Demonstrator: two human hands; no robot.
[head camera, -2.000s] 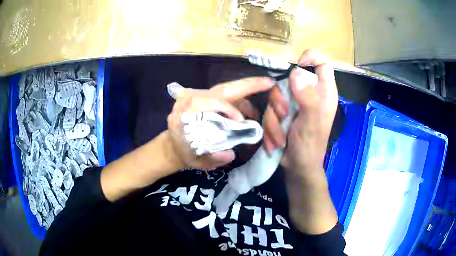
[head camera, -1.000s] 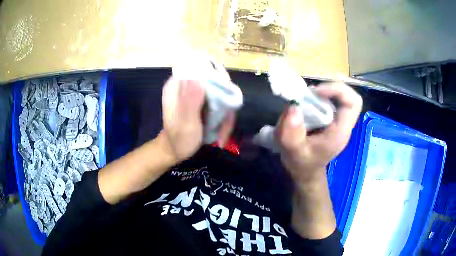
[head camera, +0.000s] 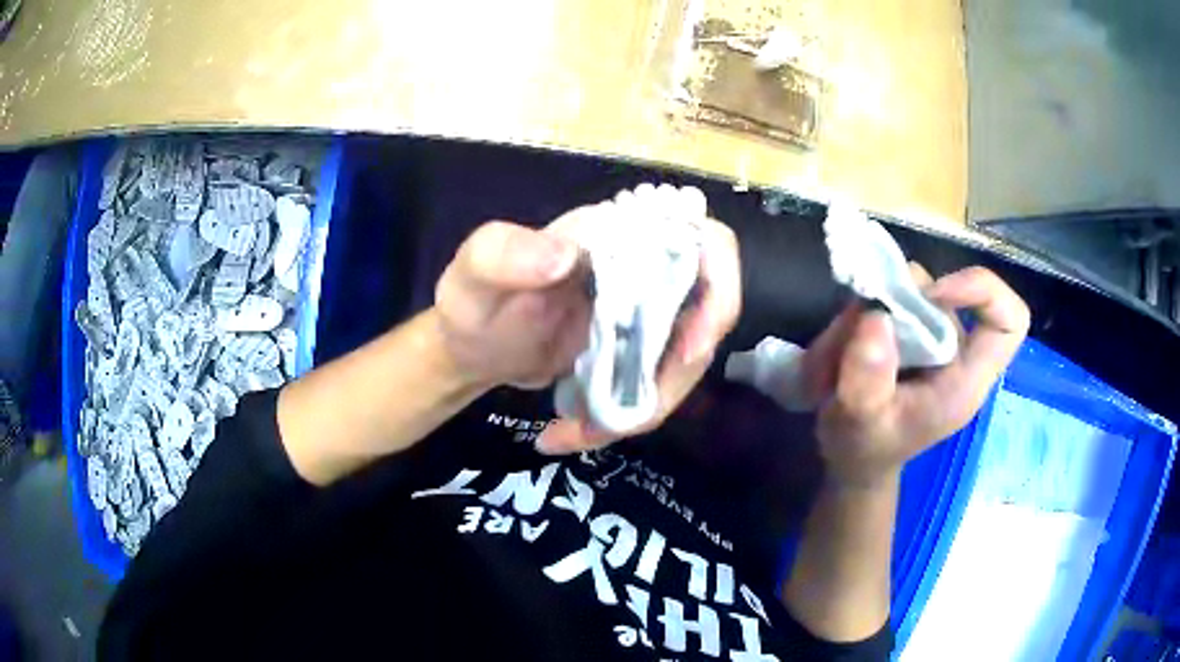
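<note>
My left hand (head camera: 518, 310) holds a white-grey foot shell (head camera: 637, 291) above my lap, toes pointing to the bench and its long slot facing up. My right hand (head camera: 893, 375) holds another foot shell (head camera: 893, 278), tilted, with its slot also showing. A pale lower leg (head camera: 773, 371) sticks out from my right hand towards the left; most of it is hidden by the fingers. The joint between leg and foot is mostly hidden, with a small dark spot at the foot. The two feet are apart.
The tan bench (head camera: 388, 78) spans the top, with a brownish dish (head camera: 751, 91) holding a white lump. A left blue bin (head camera: 317, 246) holds many grey sole plates (head camera: 240, 213). A right blue bin (head camera: 1158, 453) has white flat contents. A grey-green surface (head camera: 1061, 117) lies far right.
Both hands have moved right in view and the blur is gone. The foot in my left hand now shows its slot clearly. The dish and bench have shifted right with the view.
</note>
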